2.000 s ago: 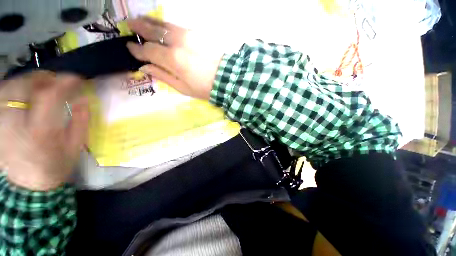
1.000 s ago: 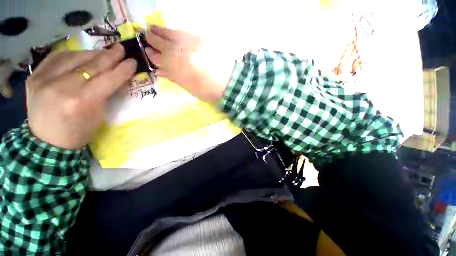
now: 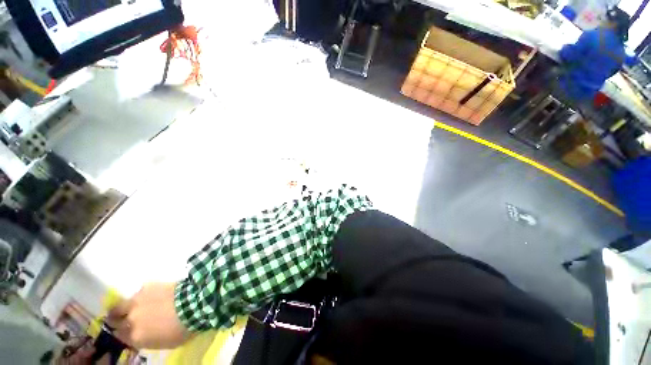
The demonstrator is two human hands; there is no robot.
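Note:
My right hand (image 3: 151, 319) is at the lower left, over the table edge of the yellow tape. Its fingertips are closed on a short black webbing strap (image 3: 107, 346) near the machine's small metal parts. The strap's far end and any buckle on it are hidden or too dark to tell. A small reddish-brown patch lies beside the strap at the bottom edge; I cannot tell if it is part of my left hand. A silver rectangular buckle (image 3: 295, 316) lies on black webbing by my lap, below my right sleeve. Yellow tape (image 3: 207, 349) shows beneath the forearm.
A control screen (image 3: 107, 21) stands at the upper left, with orange-red threads (image 3: 183, 51) beside it. The white table (image 3: 342, 135) spans the middle. Beyond it are an orange crate (image 3: 457, 82), a yellow floor line, stools and a person in blue (image 3: 594, 60).
The view has swung right and up, showing the screen and floor. My left hand, earlier on the strap, is no longer clearly seen. My right hand now appears at the lower left, still at the strap.

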